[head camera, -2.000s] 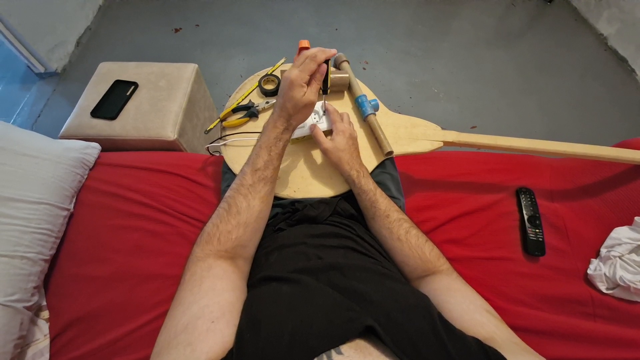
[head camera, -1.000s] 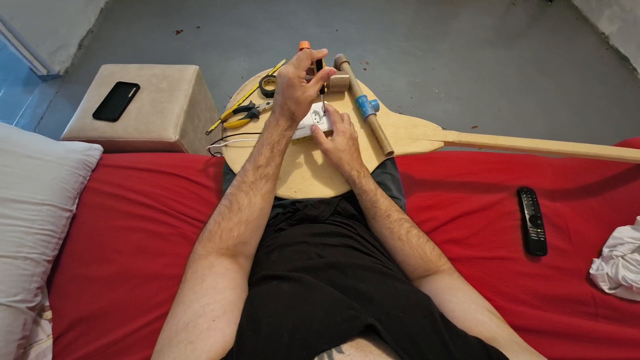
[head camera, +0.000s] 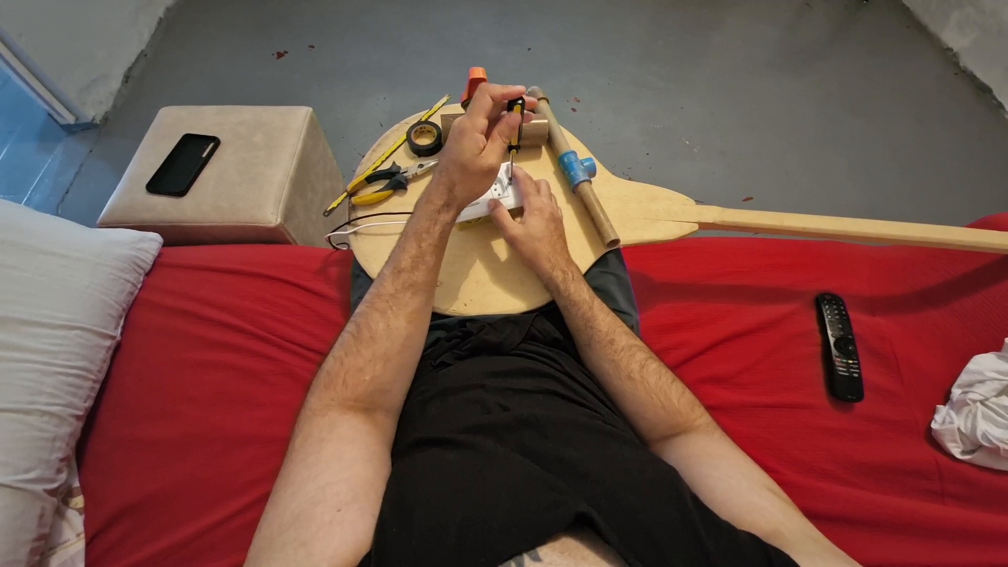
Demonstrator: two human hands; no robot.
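My left hand (head camera: 482, 153) holds a screwdriver (head camera: 516, 130) by its black and yellow handle, the shaft pointing down. Its tip meets the face of a white electrical socket block (head camera: 498, 190), partly covered by my hands. Against the block's near and right sides rest the fingers and thumb of my right hand (head camera: 535, 224). Black and white wires (head camera: 374, 224) show left of the block. All this is on a round, pale wooden board (head camera: 472, 287) over my lap. Needle-nose pliers (head camera: 386, 185) with yellow and black handles lie left of my left hand.
Black tape (head camera: 424, 138) and a thin yellow-black strip (head camera: 394, 150) lie back left. A pipe with a blue tee fitting (head camera: 577, 168) lies right; a brown piece (head camera: 535, 132) and orange object (head camera: 477, 76) are behind. The board's long handle (head camera: 835, 227) extends right. A phone (head camera: 183, 164) rests on a stool.
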